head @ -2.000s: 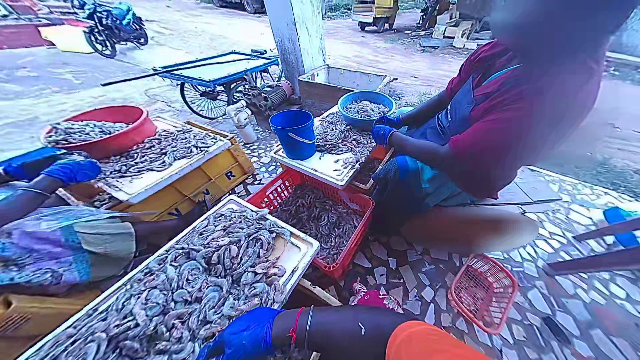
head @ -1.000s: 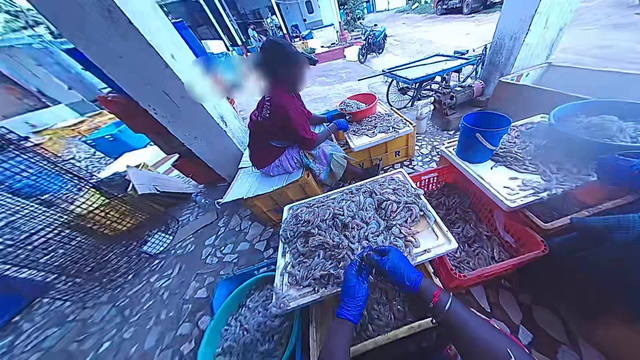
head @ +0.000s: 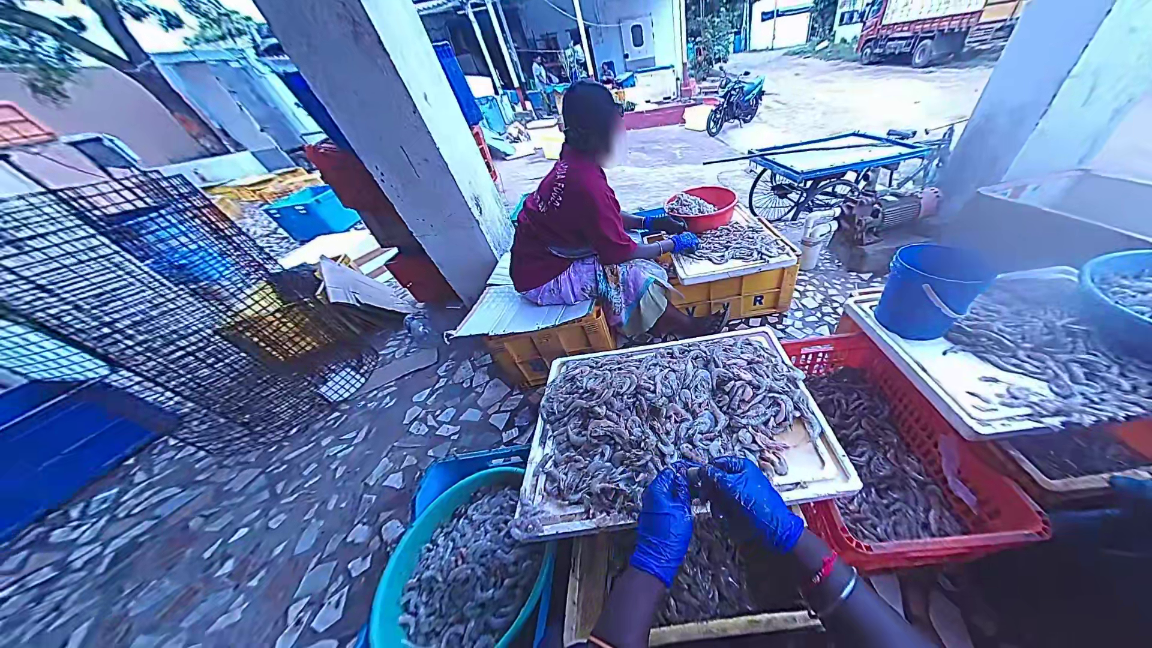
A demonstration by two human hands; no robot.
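Note:
Both my hands wear blue gloves and meet at the near edge of a white tray [head: 832,472] heaped with raw shrimp [head: 666,405]. My left hand [head: 664,522] and my right hand [head: 751,501] have their fingertips close together around a small shrimp, partly hidden by the fingers. Below them a crate [head: 585,589] holds more shrimp. A teal tub [head: 393,576] of shrimp stands at the left, and a red plastic crate [head: 999,504] with shrimp is on the right.
A person [head: 576,216] sits ahead on a yellow crate [head: 549,346], at another tray [head: 711,270] with a red basin [head: 720,209]. At right, a blue bucket [head: 931,292] and blue tub [head: 1093,288] stand on a white board [head: 967,396]. Black wire mesh [head: 162,306] leans at left.
The view has swung left since two seconds ago. My right hand, low at the tray two seconds ago, is now together with my left hand at the tray's near edge.

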